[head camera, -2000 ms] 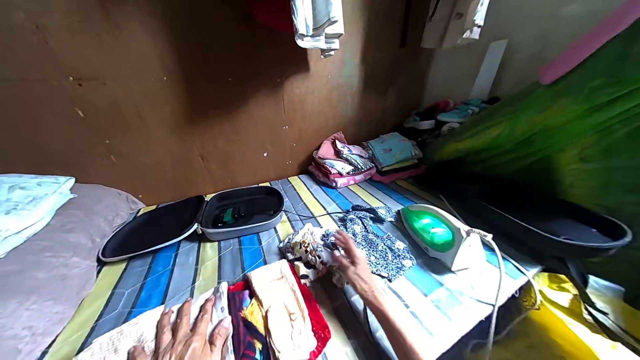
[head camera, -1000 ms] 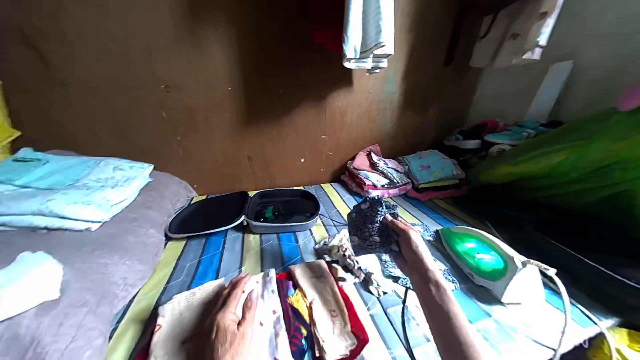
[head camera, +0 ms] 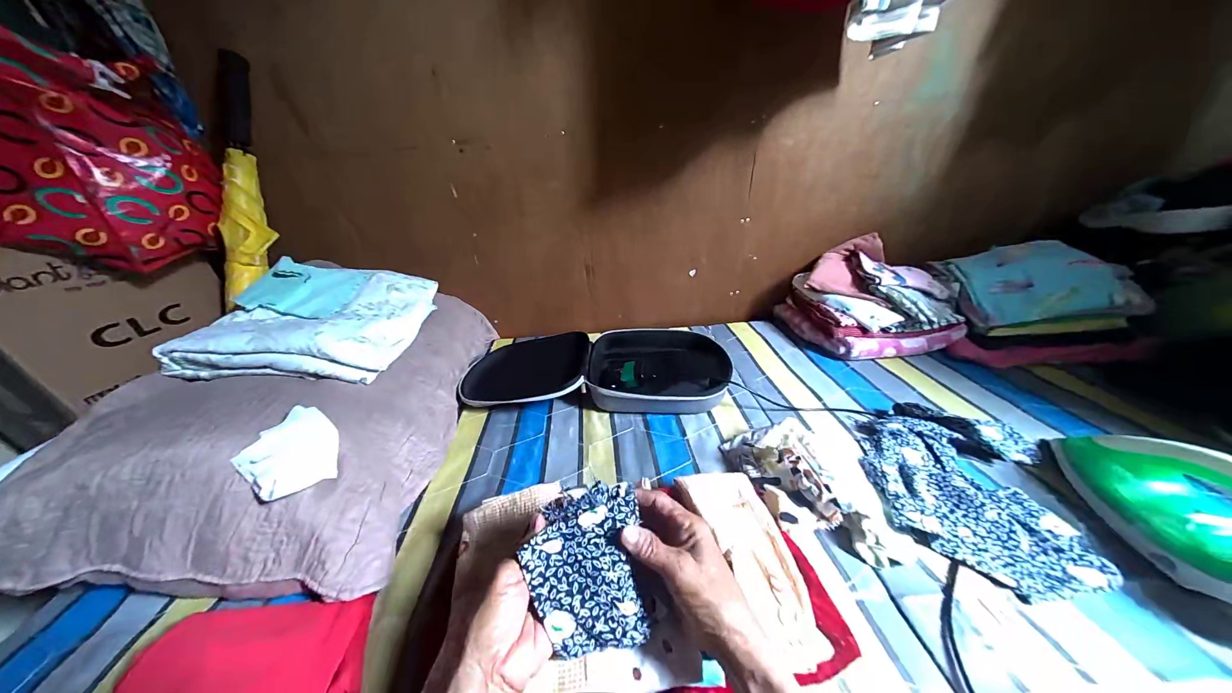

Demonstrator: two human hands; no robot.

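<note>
A folded dark-blue and white floral cloth [head camera: 587,577] is held between my left hand [head camera: 505,626] and my right hand [head camera: 688,568], above a row of folded clothes. Cream folded fabric [head camera: 756,568] with red cloth under it lies just right of my right hand. Farther right are a crumpled patterned cloth [head camera: 794,467] and a larger floral garment [head camera: 972,500] of the same dark-blue print. At the right edge a green and white clothes iron [head camera: 1155,505] rests on the striped sheet. The lower part of my left hand is cut off by the frame.
An open black zip case [head camera: 659,404] sits near the wooden wall, a cord beside it. Folded clothes [head camera: 866,318] are stacked at the back right. On the left a grey pillow [head camera: 385,462] bears folded light-blue cloth [head camera: 289,337] and a small white cloth [head camera: 294,452]. Red fabric [head camera: 250,650] lies in front.
The view has swung left. My right hand has brought the floral cloth from near the iron to above the folded clothes, and my left hand now holds it too.
</note>
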